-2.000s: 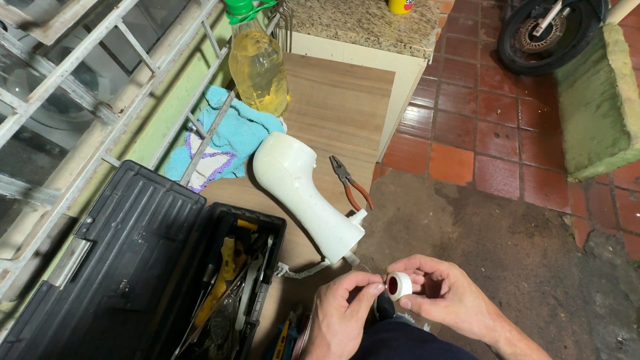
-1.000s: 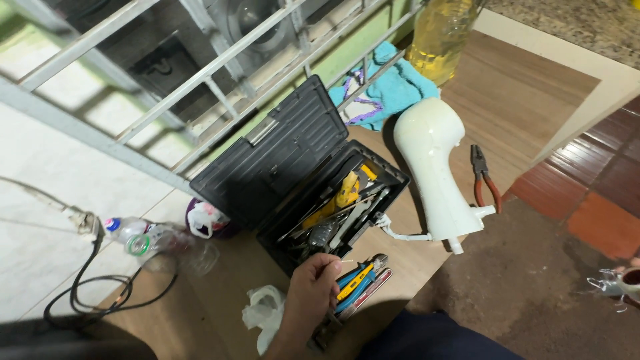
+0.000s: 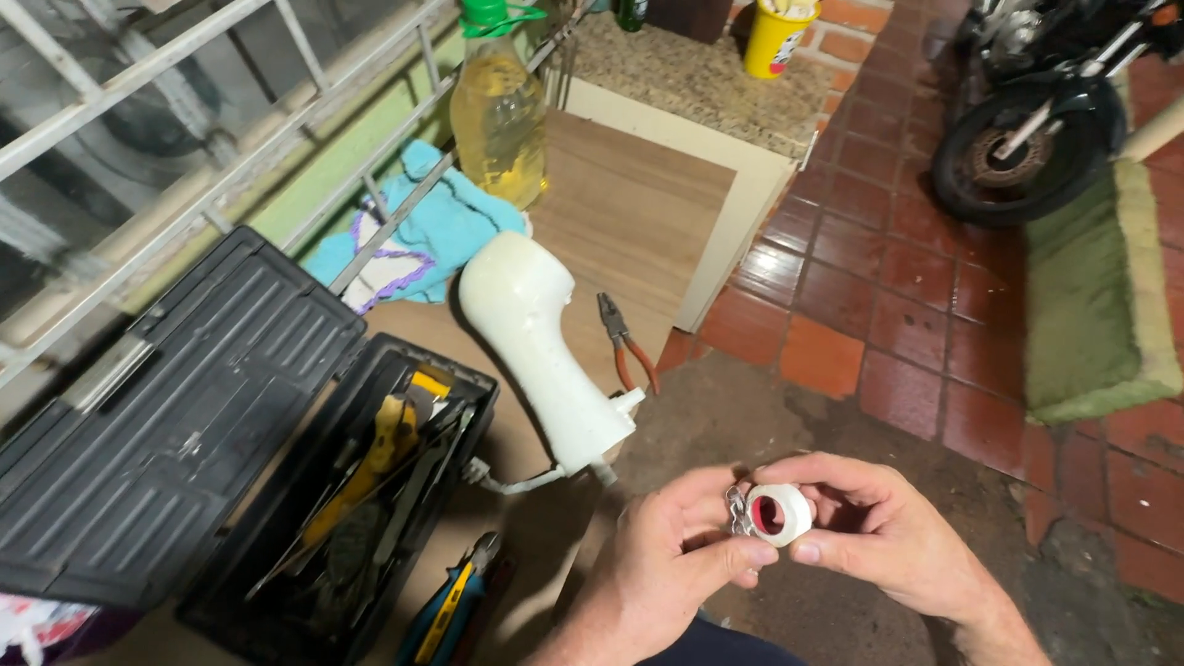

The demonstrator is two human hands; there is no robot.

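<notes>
A small white ring with a red inside [image 3: 783,515], perhaps a tape roll, is between my two hands at the lower right. My right hand [image 3: 860,523] grips its outer side with thumb and fingers. At its left side my left hand [image 3: 684,541] pinches a crumpled shiny clear piece [image 3: 737,509] touching the ring. Up and to the left, a white curved plastic housing [image 3: 541,351] with a short cable lies on the wooden surface. Beside it rest combination pliers with orange handles [image 3: 625,342].
An open black toolbox [image 3: 481,379] holding several tools stands at the left, with blue-and-yellow pliers [image 3: 449,601] near it. Behind are a turquoise cloth [image 3: 444,217], a bottle of yellow liquid [image 3: 499,120], a metal grille [image 3: 213,203] and a yellow cup [image 3: 777,42]. A motorcycle wheel [image 3: 1004,157] is at the upper right.
My left hand has moved from beside the toolbox to the ring, back together with my right hand. The view has swung right since one second ago.
</notes>
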